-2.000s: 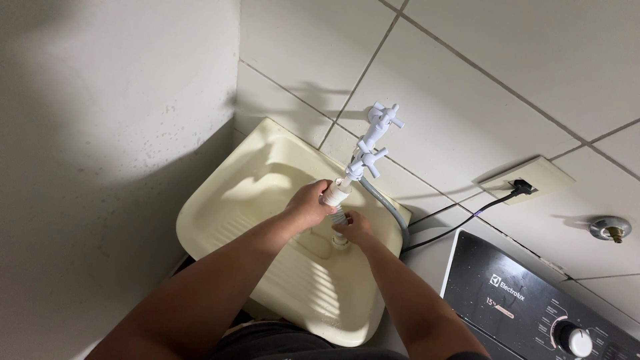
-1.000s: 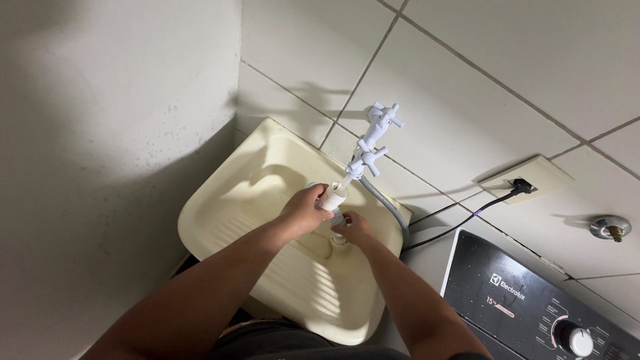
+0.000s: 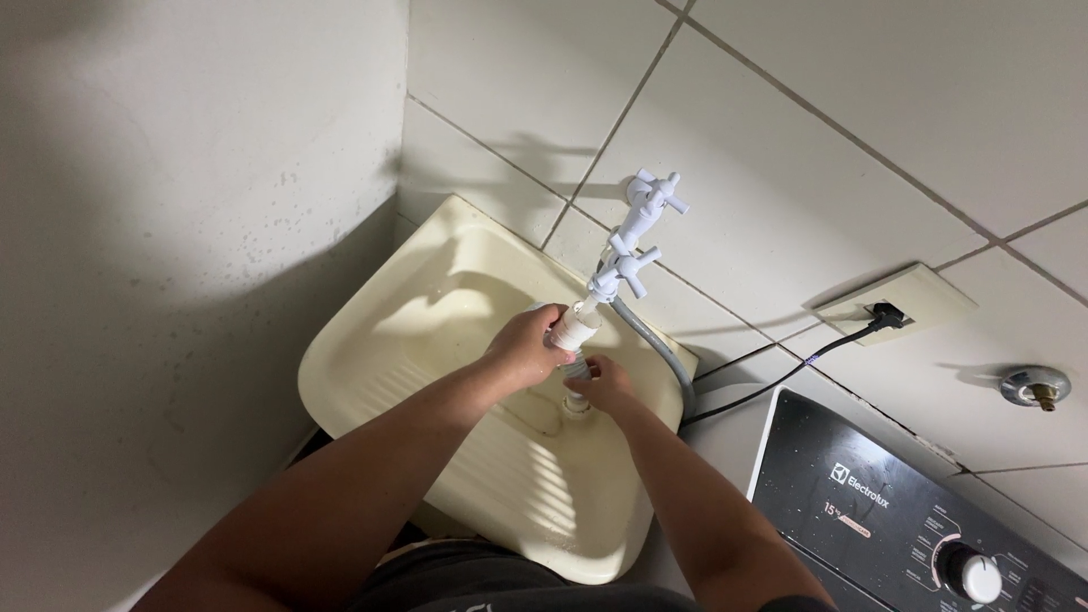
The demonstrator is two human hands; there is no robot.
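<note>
Over the cream plastic laundry sink [image 3: 340, 365], my left hand [image 3: 529, 344] grips the white upper end of a corrugated plastic drain hose [image 3: 576, 327], its open mouth tilted up just below the white plastic tap [image 3: 622, 270]. What looks like water runs from the tap into that mouth. Lower down, my right hand [image 3: 602, 384] has its fingers around the grey ribbed part of the hose. Beneath it, a white ring-shaped fitting [image 3: 576, 406] shows at the sink's bottom. My fingers hide part of the hose.
A second white cross-handled tap [image 3: 653, 204] sits above. A grey hose [image 3: 659, 344] curves down behind the sink's right corner. To the right are an Electrolux washing machine [image 3: 816, 527], a black power plug [image 3: 886, 316] in a wall outlet, and a metal wall fitting [image 3: 1035, 388]. A wall borders the left.
</note>
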